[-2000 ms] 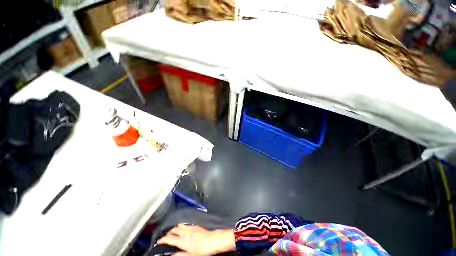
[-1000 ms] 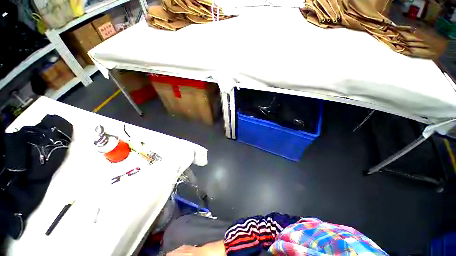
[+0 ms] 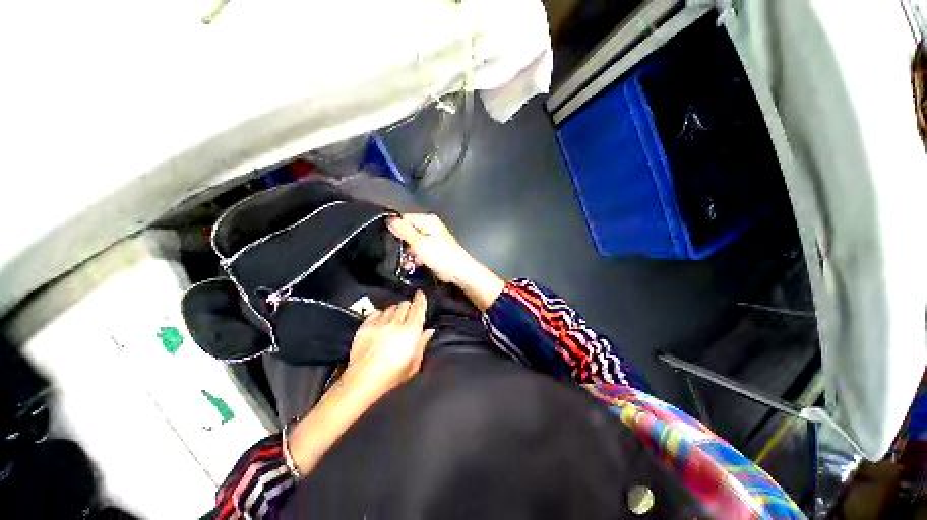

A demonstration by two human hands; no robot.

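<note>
A black bag lies on my lap, its opening spread, with pale zip lines curving along its edges. My right hand pinches the bag's upper right edge. My left hand holds the near edge of the opening. A small white label shows inside the bag, just beyond my left fingers. A rounded black pocket sits at the bag's left end. Small shiny zip pulls show on the zip lines.
A white cloth-covered table lies beyond the bag. A low white surface with green marks is at the left, black heaps at the far left. A blue crate with black contents stands on the floor under another white table at the right.
The view has swung down to my lap. The black bag and both my hands on it are now in view; before, only one hand showed. The tabletop tools have left the picture.
</note>
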